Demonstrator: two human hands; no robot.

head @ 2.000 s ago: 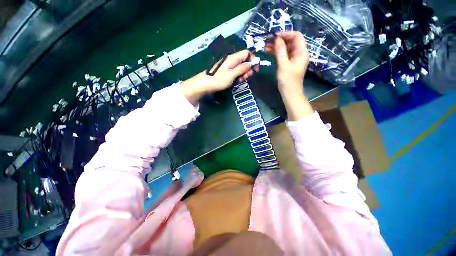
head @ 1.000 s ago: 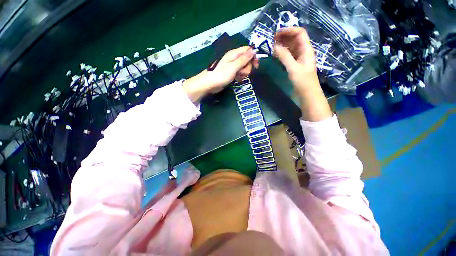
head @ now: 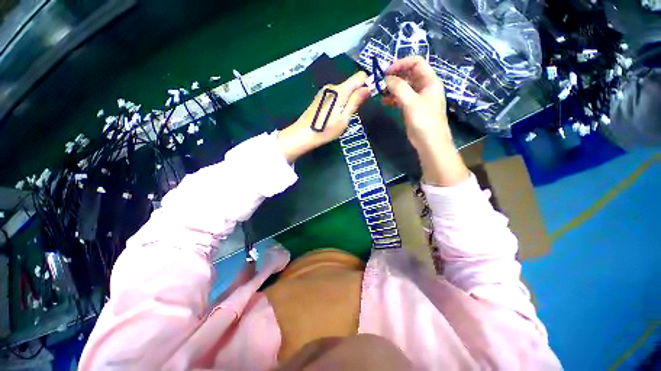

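My left hand [head: 330, 112] is at the upper middle, its fingers closed on a small white connector housing with black leads [head: 377, 78]. A thin black frame gasket [head: 324, 110] lies on the back of that hand. My right hand [head: 418, 90] is beside it, its thumb and fingertips pinching at the same black leads. Fingers partly hide the piece, and its details are too small to tell. The gasket strip on release liner [head: 368, 181] hangs over the bench edge below my left hand.
Harness piles with white tips lie at left [head: 80, 181] and upper right [head: 591, 80]. A crumpled clear plastic bag of parts [head: 485, 58] lies beyond my right hand. A brown cardboard box [head: 511, 196] is below the right bench edge. A pale strip [head: 283, 65] crosses the bench.
My right hand has come back to the left hand and meets it at the connector. My left hand has turned, so the frame gasket on its back now shows flat.
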